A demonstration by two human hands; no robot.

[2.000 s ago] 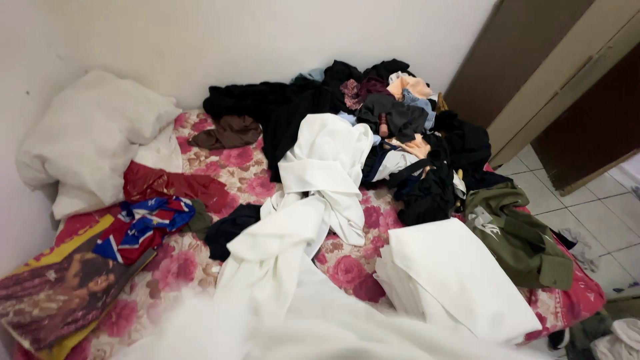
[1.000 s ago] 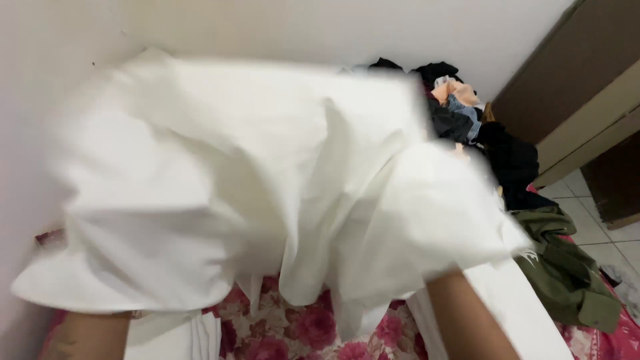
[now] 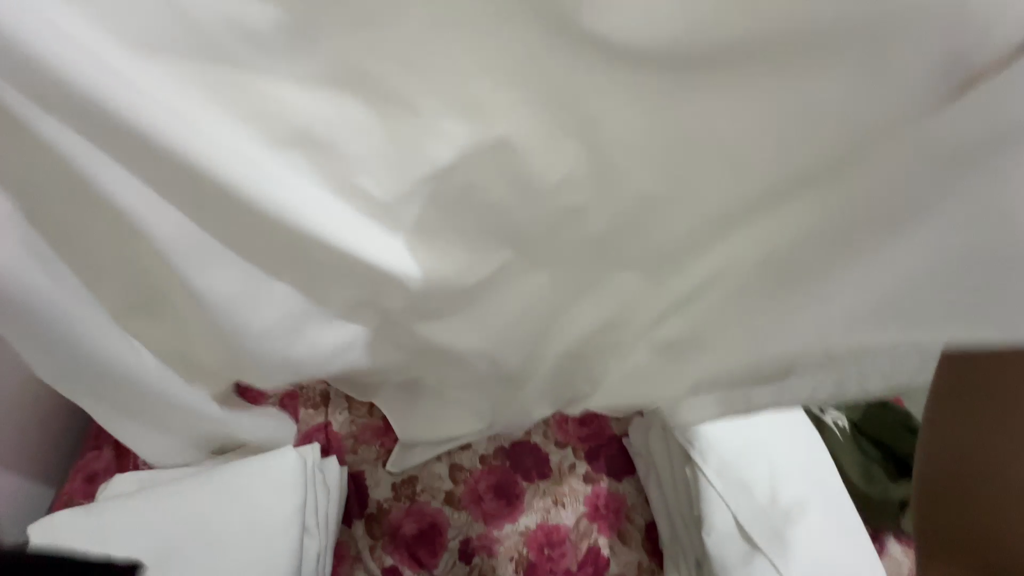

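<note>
A large white cloth [image 3: 512, 208] hangs spread out and blurred across the upper part of the view. At the right edge a bare forearm [image 3: 972, 464] rises behind the cloth's lower hem; my right hand itself is hidden by the fabric. My left hand is out of sight too. Under the cloth, folded white fabric [image 3: 192, 512] lies at the lower left, and another folded white stack [image 3: 784, 488] lies at the lower right, both on a pink floral bedspread [image 3: 496, 496].
Beside the right stack lies an olive green garment [image 3: 876, 456], partly covered by the forearm. A pale wall [image 3: 40, 408] borders the bedspread on the left. Something dark [image 3: 72, 562] shows blurred at the bottom left corner.
The white cloth has been lifted and spread, and it now fills most of the view. It covers the pile of dark clothes seen earlier. The view has moved down and closer.
</note>
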